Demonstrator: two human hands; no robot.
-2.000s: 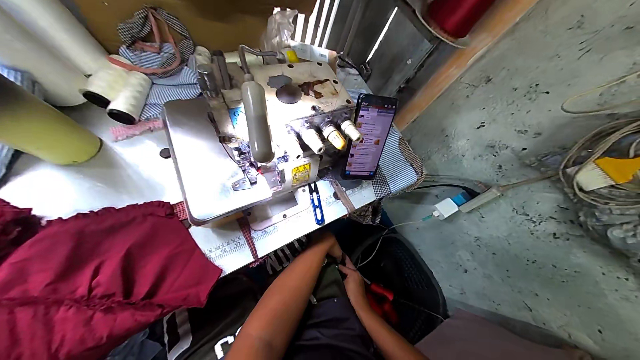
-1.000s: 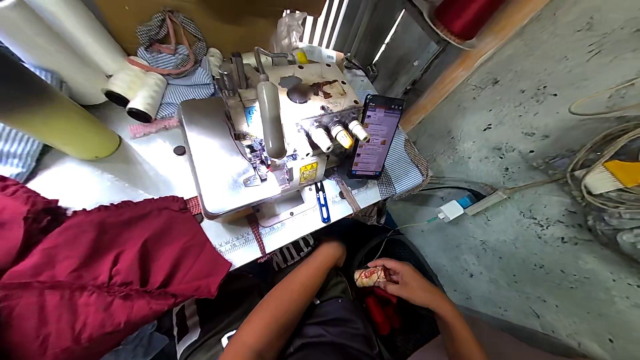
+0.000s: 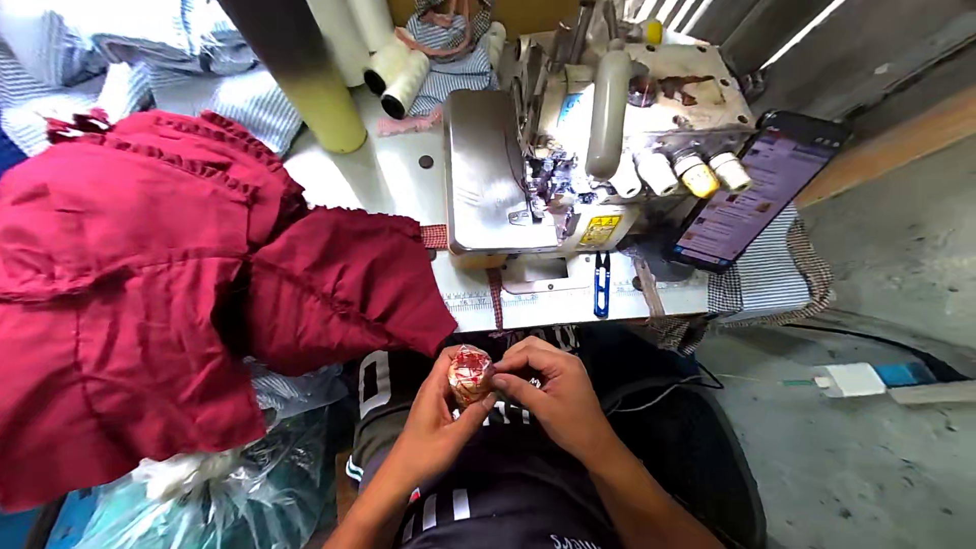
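Over my lap, my left hand [image 3: 446, 408] is closed around a small bundle in a red and cream patterned wrapper [image 3: 470, 374]. The thumb and fingertips of my right hand [image 3: 545, 381] pinch the bundle's right edge. What is inside it cannot be told. Beyond my hands stands an overlock sewing machine [image 3: 496, 175] on a white table. Blue thread snips [image 3: 601, 286] lie at the table's front edge, and a dark red ruffled garment [image 3: 152, 305] spreads over the left side.
A phone [image 3: 755, 191] with a lit screen leans at the machine's right. Thread cones [image 3: 404, 84] and a yellow-green cylinder [image 3: 335, 114] stand behind. A plastic bag [image 3: 229, 488] sits low at left. A cable with a white connector [image 3: 854, 380] lies at right.
My right hand held the bundle at the right of my lap one second ago; now the bundle is in my left hand, farther left, with both hands on it. The view has shifted.
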